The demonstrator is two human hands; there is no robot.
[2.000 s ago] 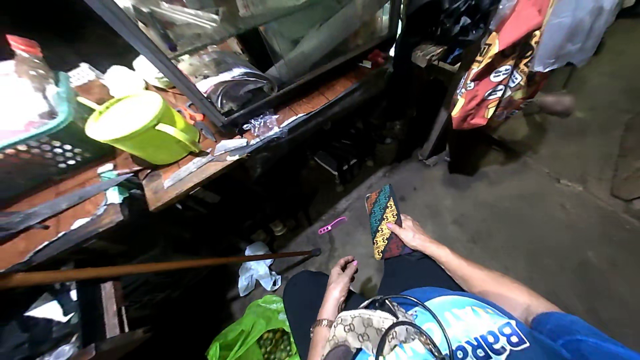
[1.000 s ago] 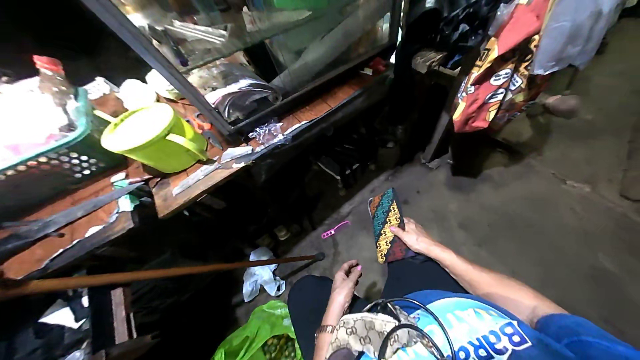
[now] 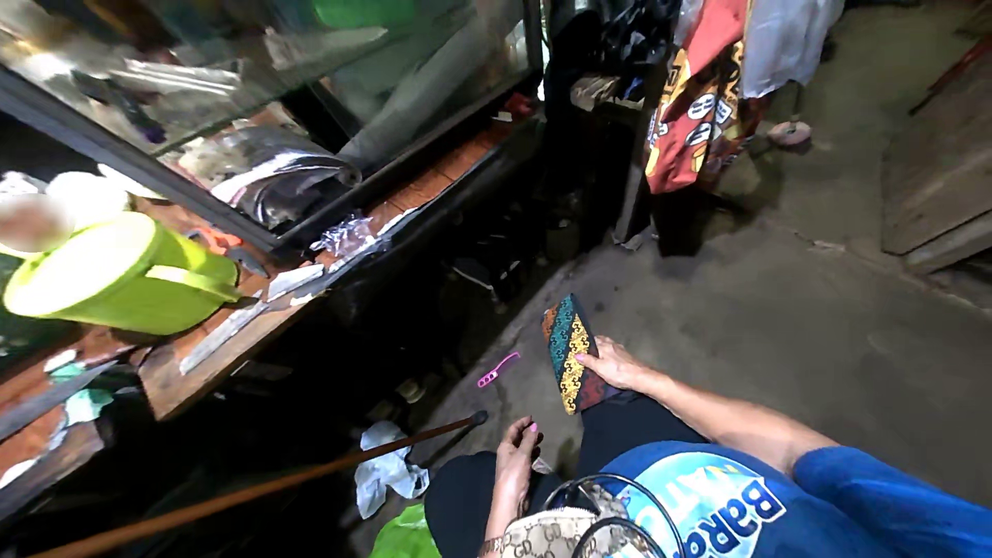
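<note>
My right hand (image 3: 614,363) is closed on the edge of a flat patterned pouch or wallet (image 3: 572,353) with teal, yellow and dark red bands, held over my right knee. My left hand (image 3: 518,446) rests by my left knee with its fingers loosely curled; whether anything small is in it cannot be told. A patterned handbag (image 3: 554,531) with dark handles lies on my lap beside my left wrist. On the floor ahead lies a pink plastic strip (image 3: 498,370).
A wooden stick (image 3: 310,474) slants in from the lower left, near a white plastic bag (image 3: 385,469) and a green bag (image 3: 407,535). At left, a wooden counter (image 3: 194,364) bears a yellow-green plastic dipper (image 3: 124,271) and a glass case (image 3: 372,85). A red printed cloth (image 3: 686,132) hangs ahead.
The view has shifted, so the green basket and the red-capped bottle at the left are no longer in sight. Both hands keep about the same pose, the right still on the patterned pouch.
</note>
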